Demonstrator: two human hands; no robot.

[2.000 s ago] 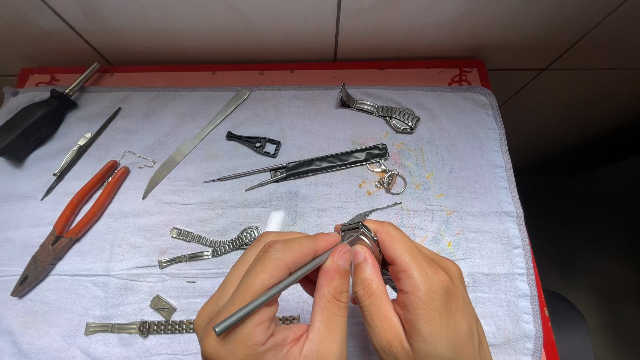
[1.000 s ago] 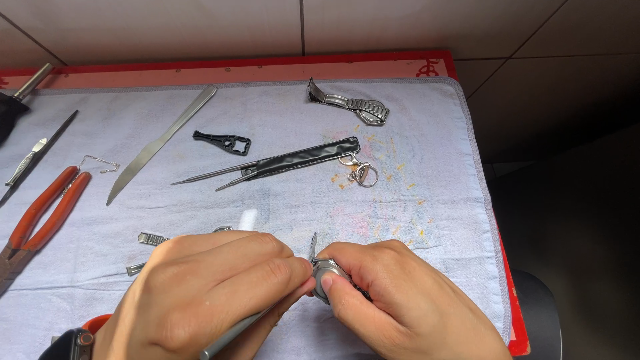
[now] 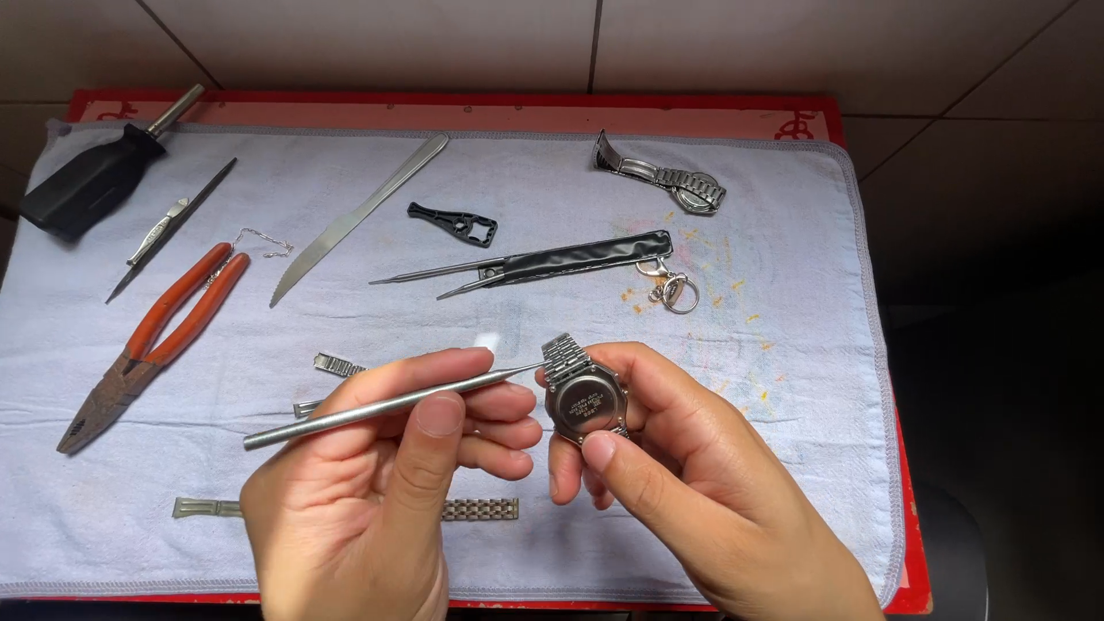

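Observation:
My left hand holds a slim metal pointed tool between thumb and fingers, its fine tip at the edge of a steel watch bracelet. That bracelet belongs to a wristwatch, which my right hand grips at the lower edge of its case, thumb on top. The case back faces up and bears engraved writing. Beneath and beside my left hand lie parts of metal watch bands, partly hidden by it.
On the white cloth lie orange-handled pliers, a serrated knife, a black plastic opener, pointed tools in a black sleeve with a key ring, another metal-band watch, a thin file and a black-handled tool.
My hands have moved apart, and the left hand has turned palm up with the pointed tool. The watch's case back and bracelet now show, where fingers largely covered them before.

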